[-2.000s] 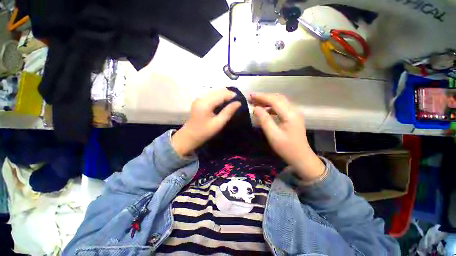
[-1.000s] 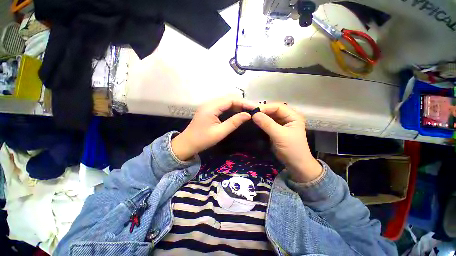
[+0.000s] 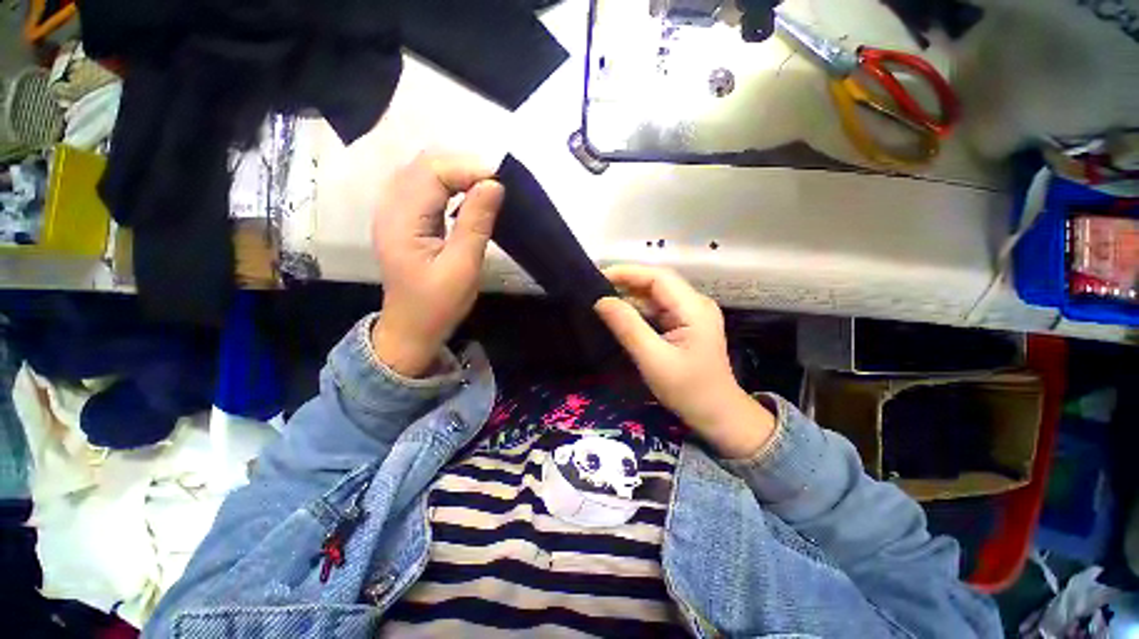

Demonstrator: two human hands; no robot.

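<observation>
A narrow black fabric piece (image 3: 546, 240) is stretched slantwise between my hands at the front edge of the machine table. My left hand (image 3: 437, 243) pinches its upper left end between thumb and fingers. My right hand (image 3: 668, 337) pinches it at the lower right, near the table edge. Below that grip the dark cloth merges with the dark area over my lap, so its lower end cannot be made out.
Black fabric heap (image 3: 250, 63) lies at the upper left and hangs over the edge. Scissors (image 3: 889, 106) lie on the machine bed (image 3: 675, 106). A blue tray (image 3: 1043, 250) with a phone (image 3: 1104, 258) is at right. A cardboard box (image 3: 1027, 437) stands below the table. A yellow container (image 3: 75, 200) is at left.
My hands, together at the fabric one second ago, have moved apart. My left hand has gone up and left with one end, my right hand slightly down, and the black strip now shows between them.
</observation>
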